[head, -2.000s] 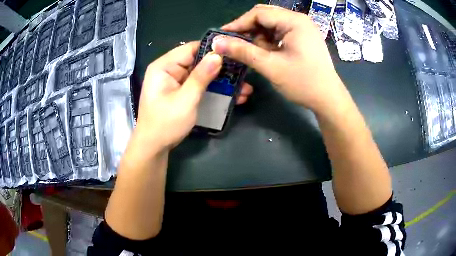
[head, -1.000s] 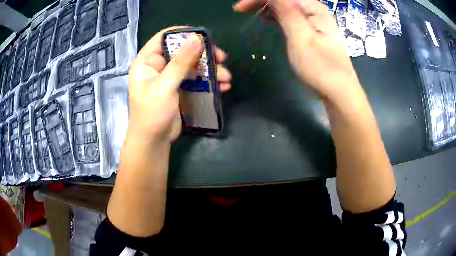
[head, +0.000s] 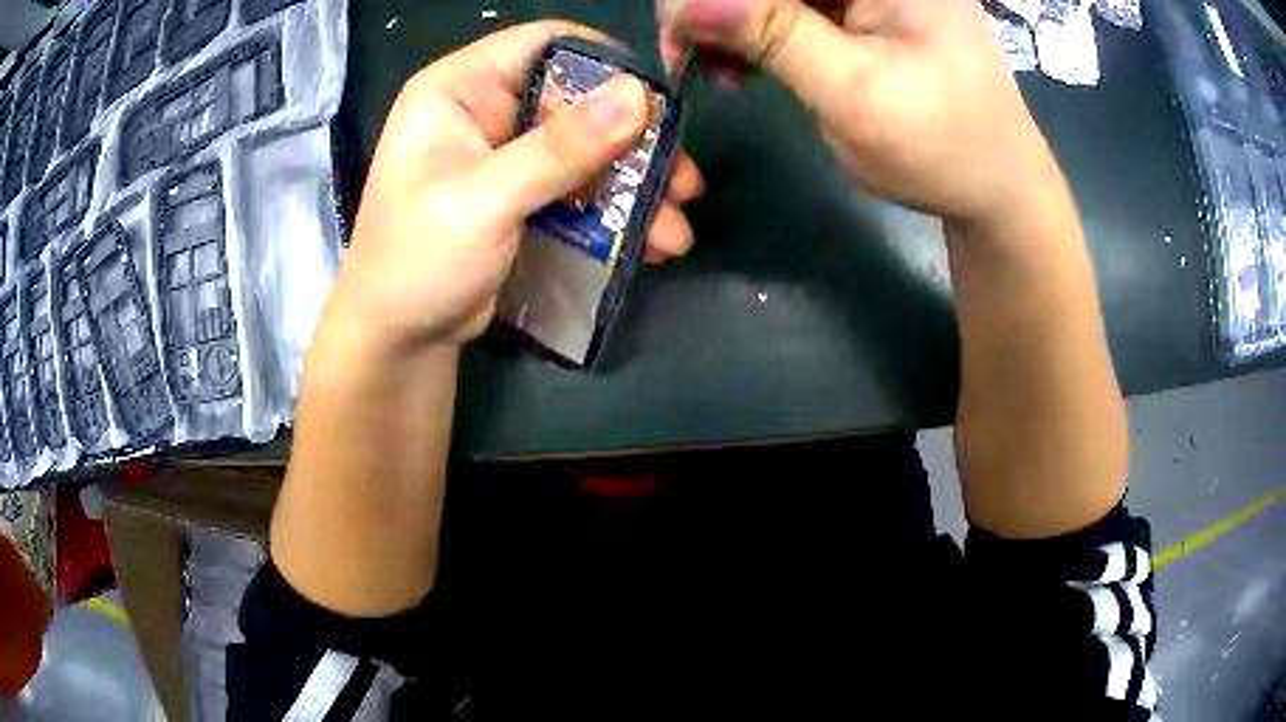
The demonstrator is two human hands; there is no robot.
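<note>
My left hand [head: 466,198] holds a phone housing [head: 621,282] tilted over the green mat, thumb pressed on its upper face. Inside the black frame are a pale grey rectangle [head: 554,294] at the lower end, a blue band in the middle and a shiny board part at the upper end. My right hand [head: 846,85] is just right of the housing's top edge, fingertips pinched on a small thin dark thing [head: 683,64] that I cannot make out. The right fingers are partly blurred.
A translucent tray [head: 289,254] with black housings in its pockets lies at left. Several silvery-white boards [head: 1065,50] lie at the back right. A clear plastic tray [head: 1248,240] is at the right edge. Tiny white bits dot the green mat [head: 790,353]. A brown box [head: 155,564] stands at lower left.
My right hand has come back from the upper right to the housing's top edge. The housing, held upright a second ago, now tilts to the right at its top. The view has shifted slightly.
</note>
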